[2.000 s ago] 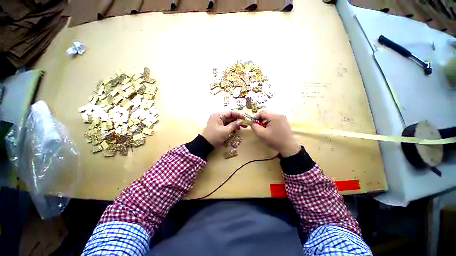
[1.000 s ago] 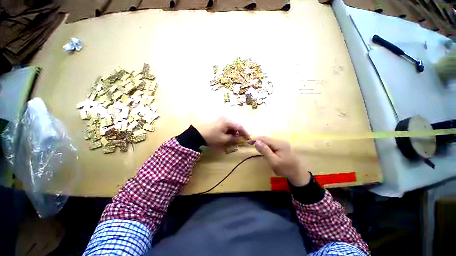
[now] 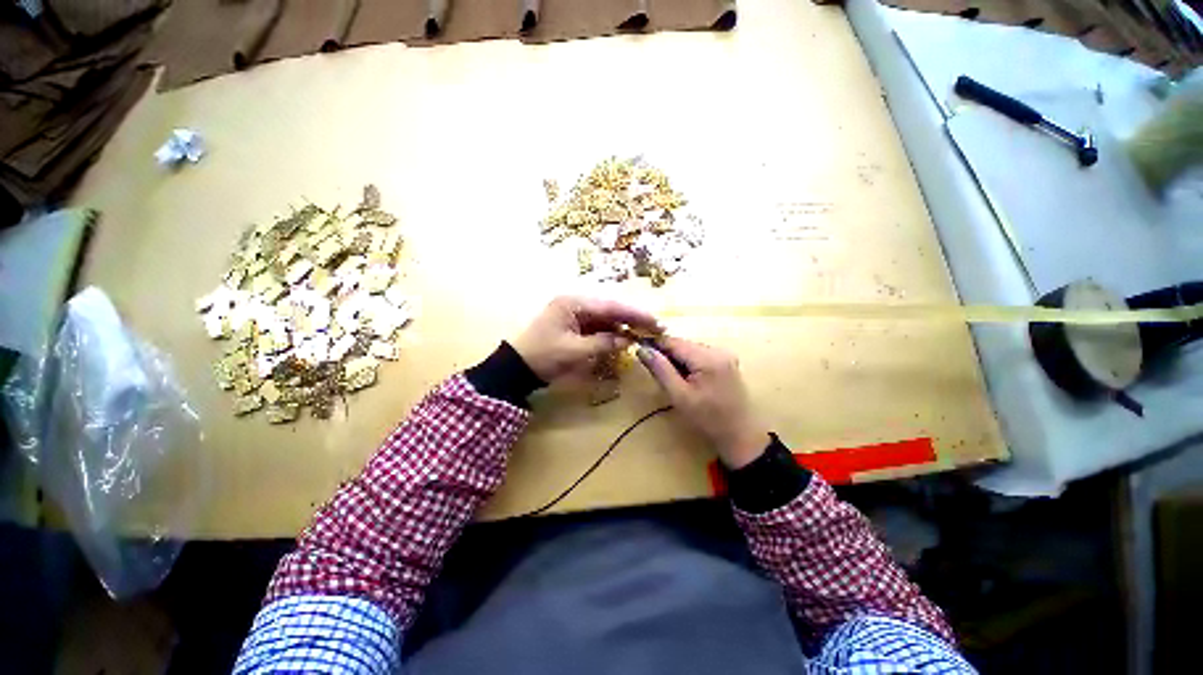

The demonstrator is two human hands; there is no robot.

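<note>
My left hand [image 3: 578,340] pinches a small gold metal plate [image 3: 631,332] and the end of a pale-yellow tape strip [image 3: 844,313], which runs from the right. My right hand [image 3: 699,385] is closed on a small thin dark tool, mostly hidden in its fingers, touching the plate. A black cord [image 3: 600,462] curves from under my right hand to the near edge. A few loose plates [image 3: 606,386] lie below the fingers. A small pile of gold plates [image 3: 623,222] lies beyond my hands, and a wider pile [image 3: 310,310] lies to the left.
The black tape dispenser [image 3: 1092,340] and a hammer [image 3: 1029,119] are on the white side table at right. A red strip [image 3: 858,462] lies by the near edge. A clear plastic bag [image 3: 112,435] hangs at left. Crumpled paper [image 3: 181,146] and brown panels [image 3: 475,19] lie farther off.
My right hand has moved slightly up and left, closer to my left hand. The thin tool now shows in its fingers. The whole view has shifted slightly.
</note>
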